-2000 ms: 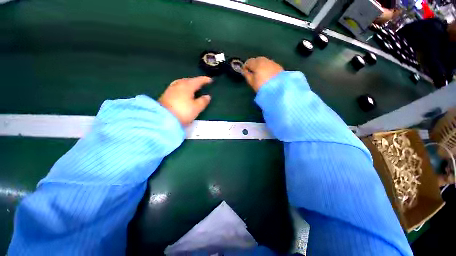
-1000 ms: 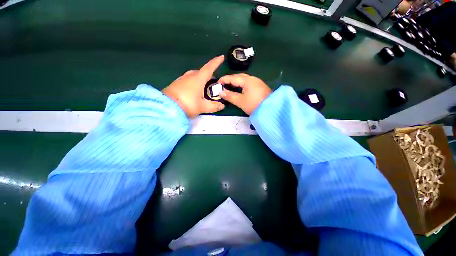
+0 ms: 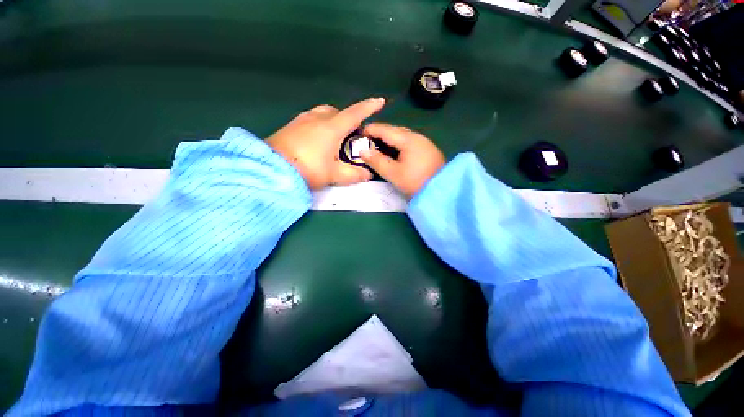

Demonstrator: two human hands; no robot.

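Observation:
A round black unit point(image 3: 357, 149) with a white tab over its centre is between my hands, just beyond the white rail. My left hand point(image 3: 314, 147) is around its left side, index finger stretched out past it. My right hand point(image 3: 405, 160) has its fingertips on the right side of the unit and at the tab. Another black unit point(image 3: 431, 88) lies beyond on the green belt, its white tab sticking out to the right. A third black unit point(image 3: 543, 162) with a white tab flat on its centre lies to the right.
The white rail point(image 3: 73, 186) runs under my wrists. More black units point(image 3: 461, 16) lie on the green belt point(image 3: 204, 57) at the far right. A cardboard box point(image 3: 648, 281) of curled cream pieces stands at right. A white sheet point(image 3: 359, 358) lies at my front.
Since the oldest frame, my hands have come together around a unit. Since the last frame, the other units have shifted right in view, while my hands have stayed at the tabbed unit.

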